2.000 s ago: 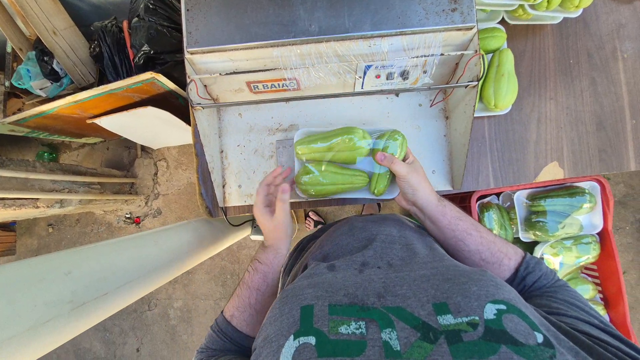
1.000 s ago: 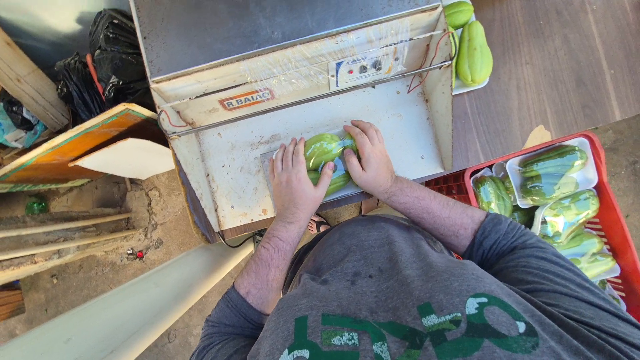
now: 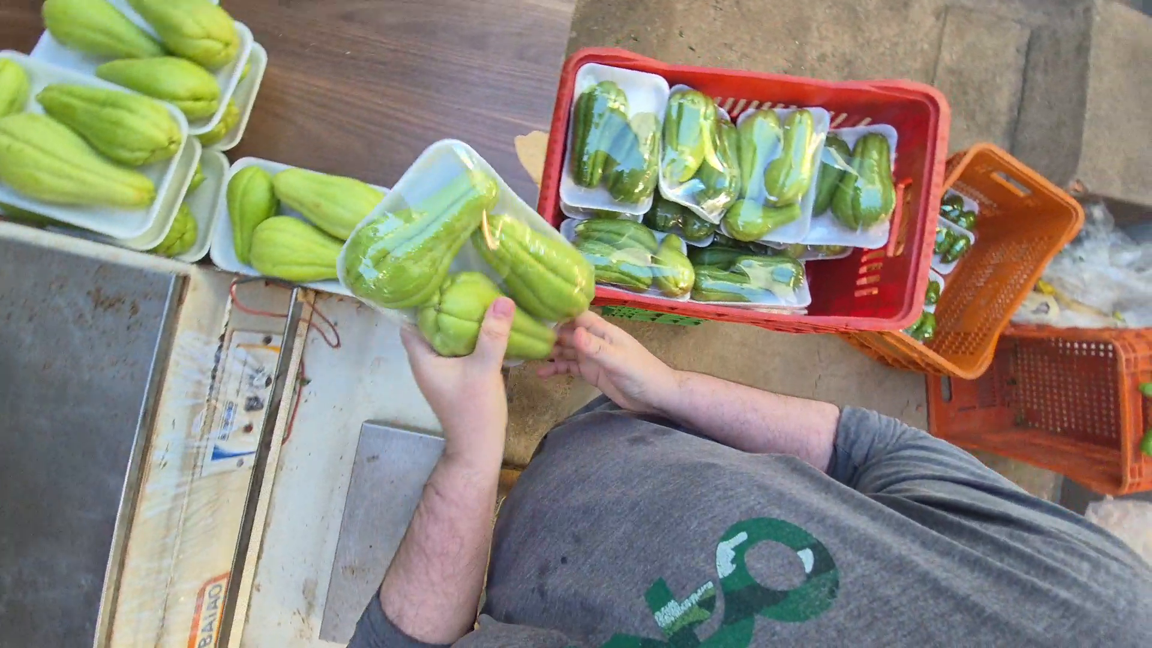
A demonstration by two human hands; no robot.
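A white foam tray of light green chayotes, covered in glossy clear film, is held tilted above the near end of the table. My left hand grips its lower edge, thumb over the front and the other fingers hidden behind. My right hand is at the tray's lower right corner, palm partly up, fingers apart; whether they touch the tray cannot be told. Just left of the held tray, a foam tray of unwrapped chayotes rests on the table. To the right stands a red plastic crate with several film-wrapped chayote trays.
The film-wrapping machine, with a metal plate, is at lower left. Stacked chayote trays stand on the wood-look table. Orange crates sit on the floor beyond the red crate.
The view has turned strongly to the right. Both hands were on a chayote tray over the machine; now my left hand holds a wrapped tray up beside the red crate, and my right hand is at its corner.
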